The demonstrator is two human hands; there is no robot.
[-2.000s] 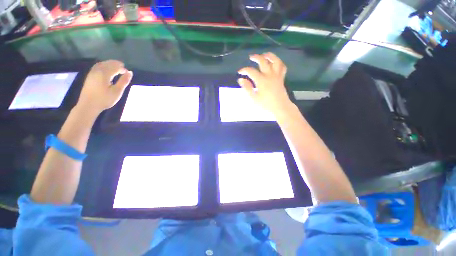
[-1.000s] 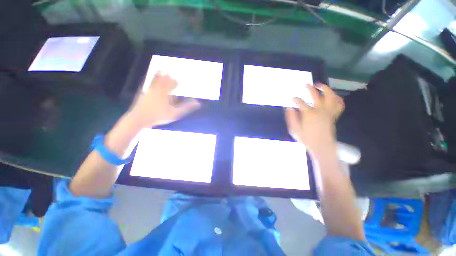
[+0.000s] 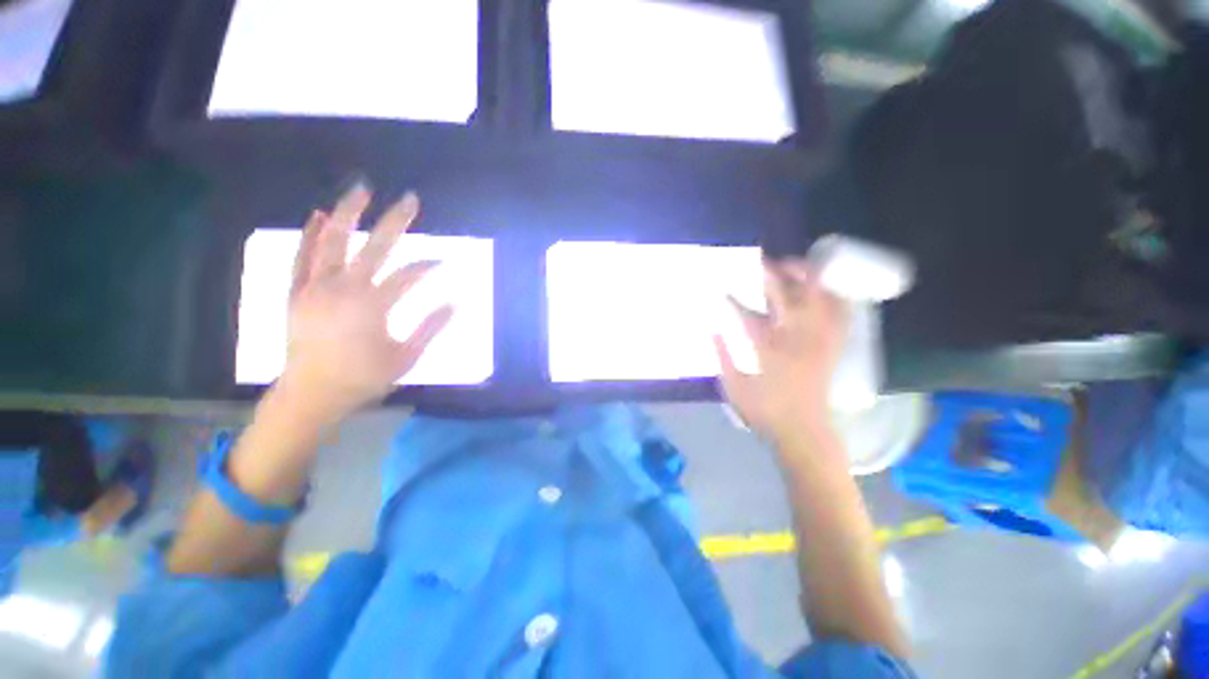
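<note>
Four tablet units with plain white lit screens lie in black foam trays (image 3: 520,186). The far left unit (image 3: 347,60) and far right unit (image 3: 670,69) are uncovered. My left hand (image 3: 347,312), fingers spread and empty, is over the left part of the near left unit (image 3: 458,312). My right hand (image 3: 785,348), fingers apart and empty, is at the right edge of the near right unit (image 3: 636,312). Whether the fingertips touch the screens cannot be told. A blue band (image 3: 245,484) is on my left wrist.
Another lit unit (image 3: 24,47) shows at the upper left. Black foam trays (image 3: 994,173) stand at the right. A white roll (image 3: 862,269) with a hanging strip is beside my right hand, above a white bucket (image 3: 886,431). A blue stool (image 3: 988,451) and a person's blue sleeve (image 3: 1167,444) are at right.
The view has tilted down, so the trays sit higher in the picture. Both hands have moved from the far units toward the near units. My left hand's fingers are more spread.
</note>
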